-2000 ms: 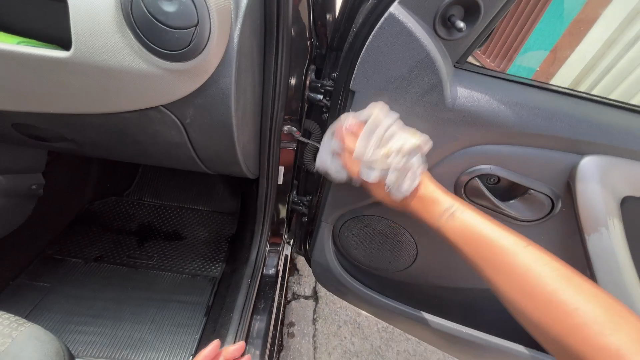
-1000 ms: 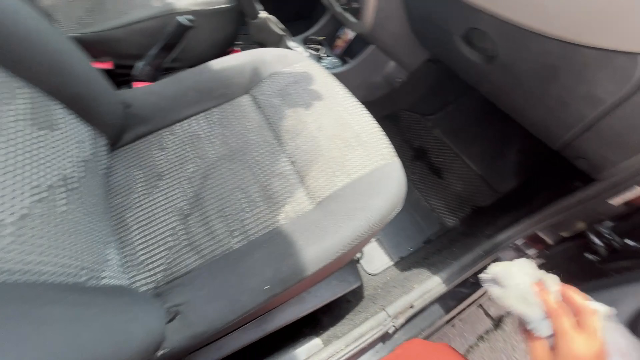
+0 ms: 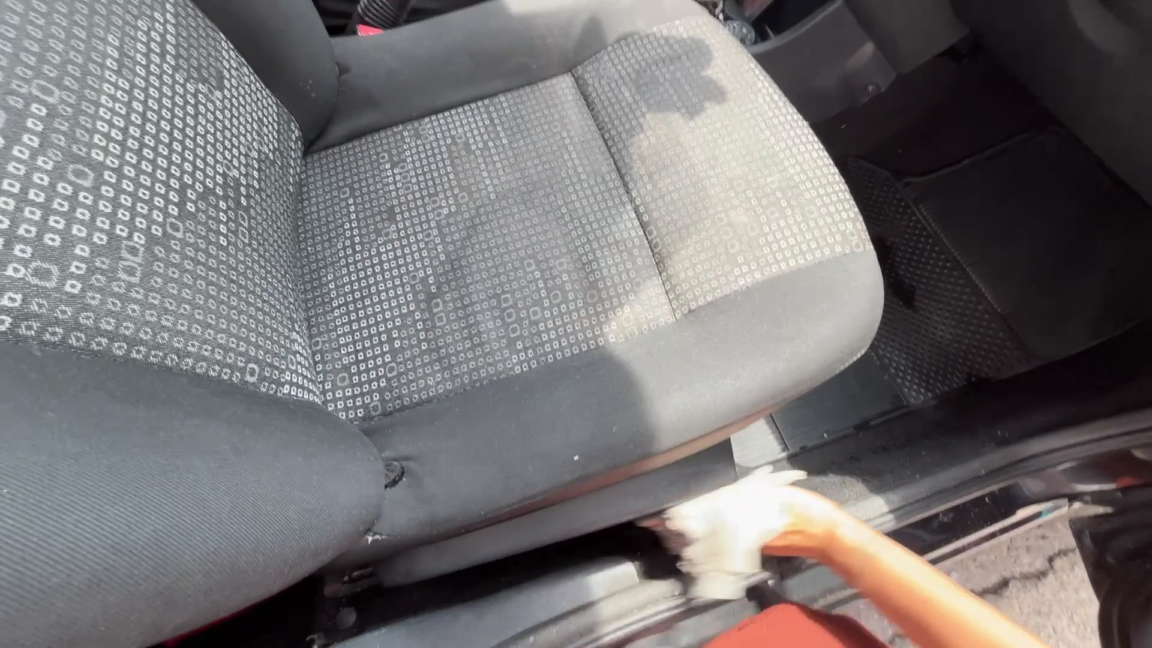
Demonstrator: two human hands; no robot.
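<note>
My right hand [image 3: 796, 520] reaches in from the lower right, closed around a white cloth [image 3: 724, 535] that looks like a rag or microfibre mitt; both are blurred. The cloth lies against the door sill [image 3: 621, 598], beside the lower side of the car seat, and hides most of my fingers. Grey patterned fabric covers the seat cushion [image 3: 504, 243], which shows a dark shadow near its front edge. My left hand is out of view.
The seat backrest [image 3: 135, 198] rises at the left. A ribbed rubber floor mat [image 3: 945, 297] lies in the footwell. Red fabric [image 3: 792, 627] shows at the bottom edge, and cracked pavement [image 3: 1035, 576] outside the sill.
The view has swung from the open door to the seat. My right hand with the cloth was at the door hinge area earlier and is now at the sill beside the seat.
</note>
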